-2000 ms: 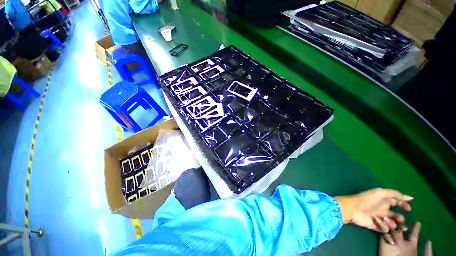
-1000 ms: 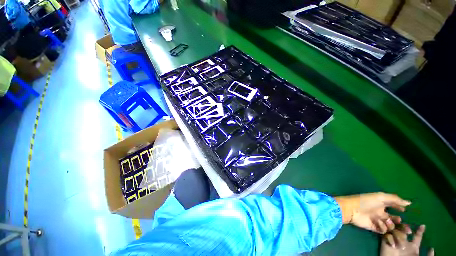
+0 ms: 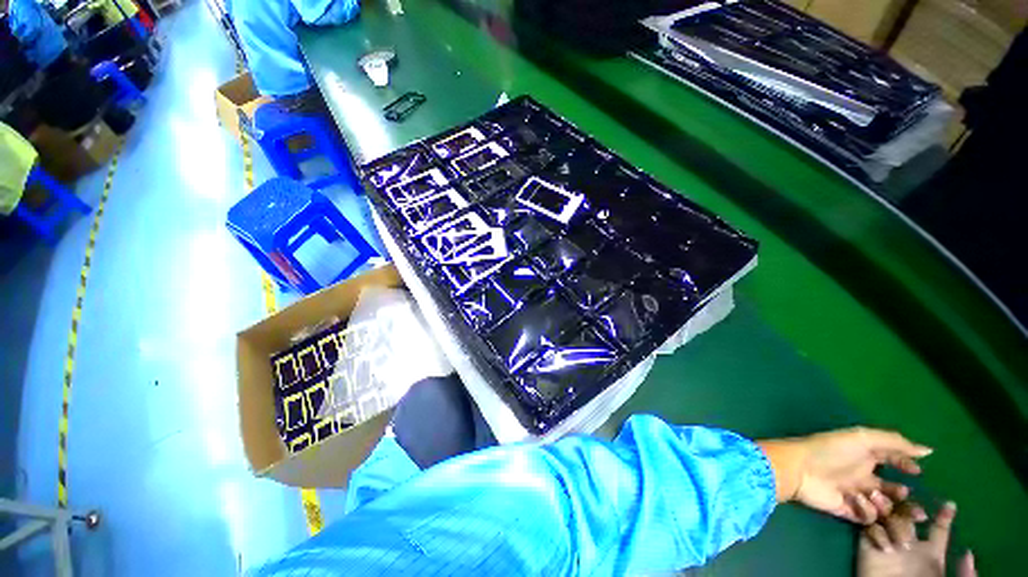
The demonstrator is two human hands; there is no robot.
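Note:
My left hand is bare and comes out of a light blue cuff at the lower right, over the green bench. Its fingers are apart and hold nothing. My right hand is just below it, cut off by the bottom edge, with fingers spread and nothing seen in it. The fingertips of both hands meet or overlap. A black glossy blister tray lies on a stack with white sheets, left of my hands. Several pale-edged frames lie on its far left part, and one white frame lies apart near its middle.
An open carton with rows of framed parts and cloudy film stands by my knee. Blue stools stand beyond it. A whitish cup and a dark loop lie near a neighbouring worker. More black trays are stacked opposite.
My hands shift very slightly, with small finger movements where they meet. The trays and frames stay where they were.

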